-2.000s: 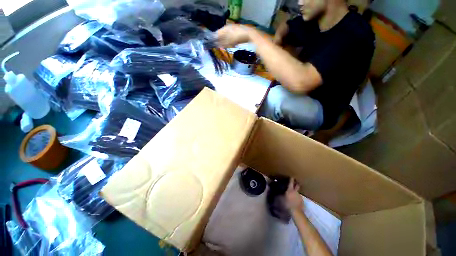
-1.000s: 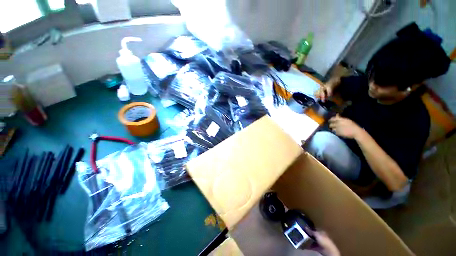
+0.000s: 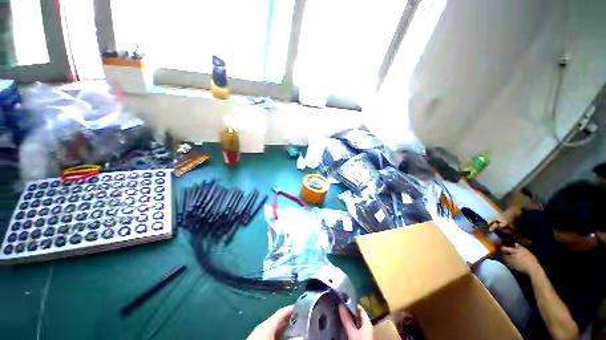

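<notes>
A grey-and-black camera housing (image 3: 322, 312) with round holes is held at the bottom centre, its open side partly facing me. My left hand (image 3: 274, 324) is on its left side and my right hand (image 3: 357, 323) on its right, with fingers at its inner edge; both are cut off by the bottom edge. A bunch of black antennas (image 3: 216, 207) lies mid-bench, its thin black cables running toward the housing. A single antenna (image 3: 153, 290) lies apart at the lower left. A clear plastic bag (image 3: 296, 242) lies behind the housing.
A white parts tray (image 3: 86, 247) is at left. Red-handled cutters (image 3: 287, 197), orange tape roll (image 3: 314, 189) and filled bags (image 3: 375, 186) lie behind. An open carton (image 3: 425, 262) stands at right, where another person (image 3: 565, 252) works.
My view has swung left from the carton to the bench. My right hand has left the carton, and a housing is now held in both hands. The antennas and tray have come into view.
</notes>
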